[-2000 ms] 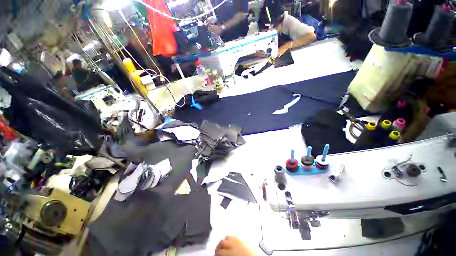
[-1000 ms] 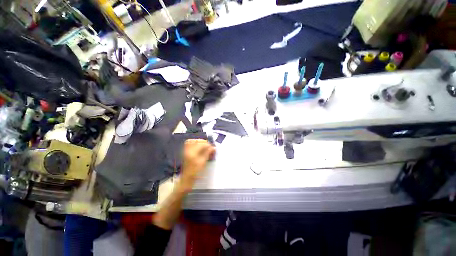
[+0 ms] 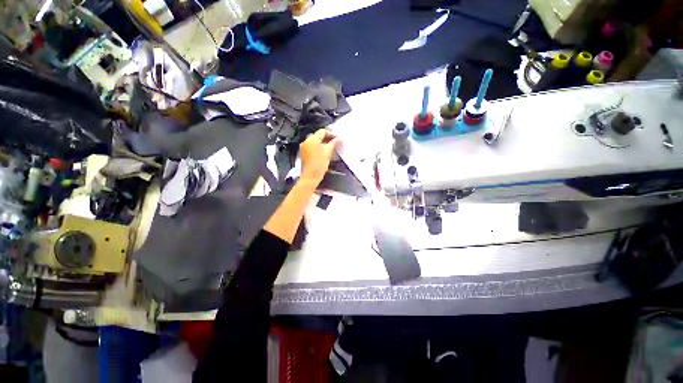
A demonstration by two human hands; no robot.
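Note:
My left hand (image 3: 317,155) reaches over the table left of the needle, in a dark sleeve. Its fingers are bent together at the lower edge of the crumpled heap of dark grey pieces (image 3: 301,105), beside narrow dark strips (image 3: 343,182). Whether it grips one is hidden. My right hand is out of the picture. A small dark grey panel (image 3: 398,256) lies flat in front of the needle area (image 3: 419,206), its far end lost in glare. Stacked dark grey panels (image 3: 191,250) lie left of my forearm.
The white sewing machine head (image 3: 532,149) fills the right, with thread spools on a blue stand (image 3: 449,123). A spare dark piece (image 3: 553,217) lies under its arm. Pale fanned pieces (image 3: 196,178) lie on the panels. A beige machine (image 3: 82,247) stands at left, navy cloth (image 3: 359,52) behind.
My left hand has moved away from me, from the stacked panels' edge to the heap. The dark grey panel now lies in front of the needle area, where it did not show before.

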